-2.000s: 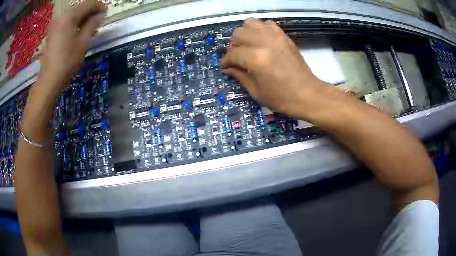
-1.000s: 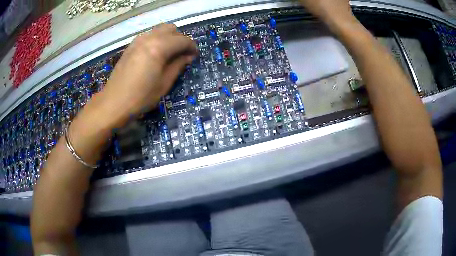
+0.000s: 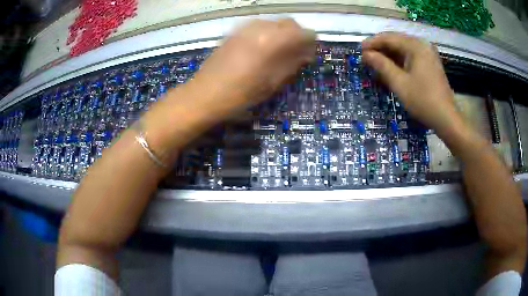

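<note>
A dark PCB panel [image 3: 341, 165] with blue parts and a few red and green dots lies between the rails at centre right. My left hand [image 3: 269, 60] is blurred above the panel's upper left part, fingers pointing right; whether it holds anything cannot be told. My right hand [image 3: 405, 72] is over the panel's upper right part, thumb and forefinger close together near a blue part; no component shows clearly between them. Both hands hide parts of the panel's upper row.
Another PCB panel [image 3: 75, 124] lies at left. Red components [image 3: 101, 23] are heaped at upper left, green components [image 3: 454, 14] at upper right, behind the far rail. The near conveyor rail [image 3: 312, 211] crosses in front of me. A metal rod [image 3: 515, 130] shows at right.
The view has shifted, bringing the green pile into sight. My left hand has moved right over the panel. My right hand has come down from the top edge onto the panel's upper right part.
</note>
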